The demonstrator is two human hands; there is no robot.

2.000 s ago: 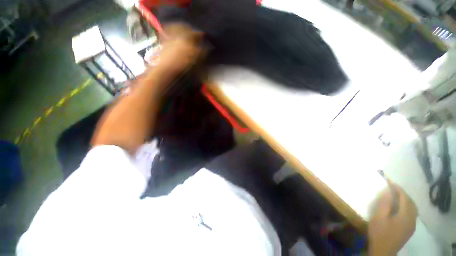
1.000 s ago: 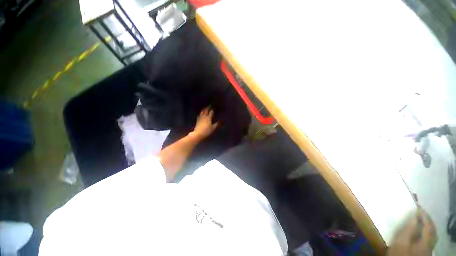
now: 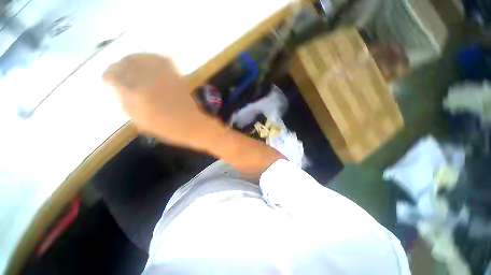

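My right hand [image 3: 142, 80] is blurred and lies over the white sewing table [image 3: 226, 24] near its wood-coloured edge. Its fingers point left, and I cannot tell whether it holds anything. A thin, long object [image 3: 70, 78], blurred and dark, lies on the table left of the hand. My left hand is not in view. Dark material [image 3: 140, 188] shows below the table edge, too dim to name.
A brown cardboard box [image 3: 350, 91] stands on the floor to the right. A crumpled white bag with yellowish bits [image 3: 280, 129] lies below the table. A red rim [image 3: 59, 225] shows at lower left. White and pale scraps [image 3: 420, 166] lie at far right.
The view has swung to the right, bringing in the cardboard box and floor scraps. The left hand and the black cloth on the lap have left the view. The right hand now shows nearer the middle.
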